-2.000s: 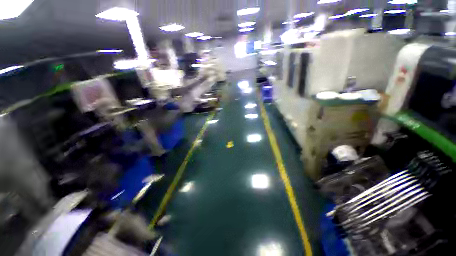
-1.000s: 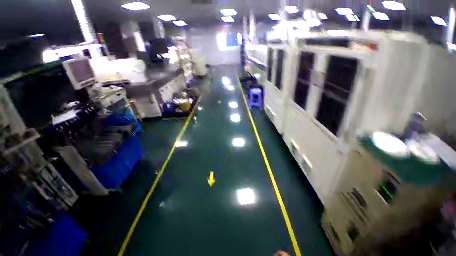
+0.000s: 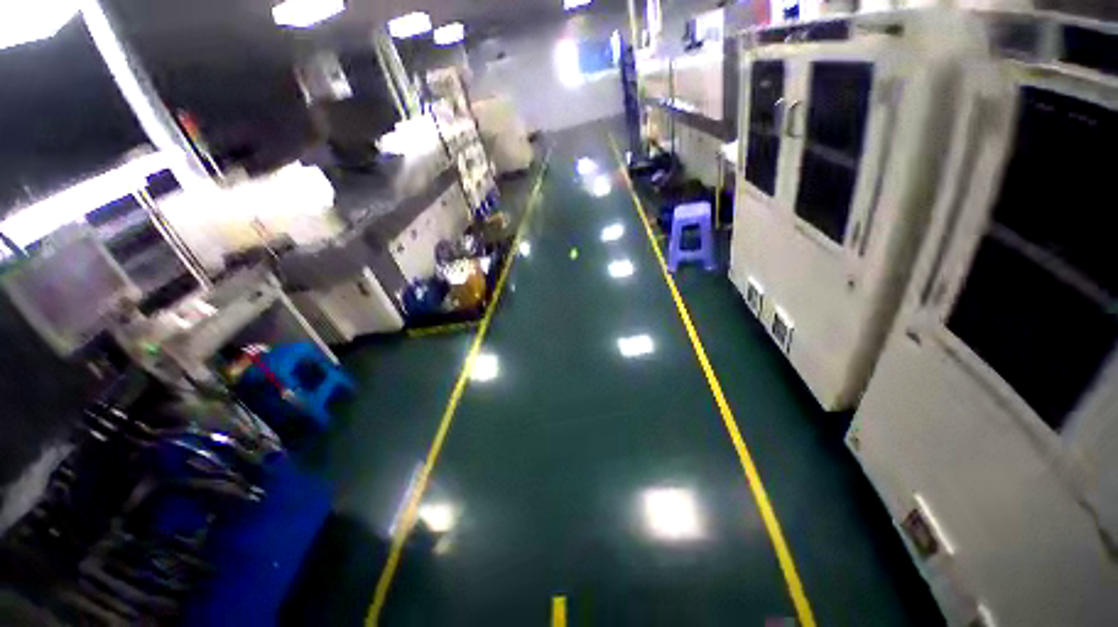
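Neither of my hands shows in the head view. A green floor aisle lies in front of me between two yellow lines. A short yellow mark is on the floor at the bottom edge. A large white machine cabinet with dark windows stands along the right side. No held thing is in the picture.
A purple-blue stool stands by the right line. A blue stool stands at the left. A blue bin or cart with dark, blurred equipment is at the lower left. A screen tilts at the left edge. Coloured items lie beside the left line.
The view has moved forward along the aisle. The green-topped table with white discs at the right has left the picture. The purple-blue stool appears nearer. A small skin-toned patch at the bottom is gone.
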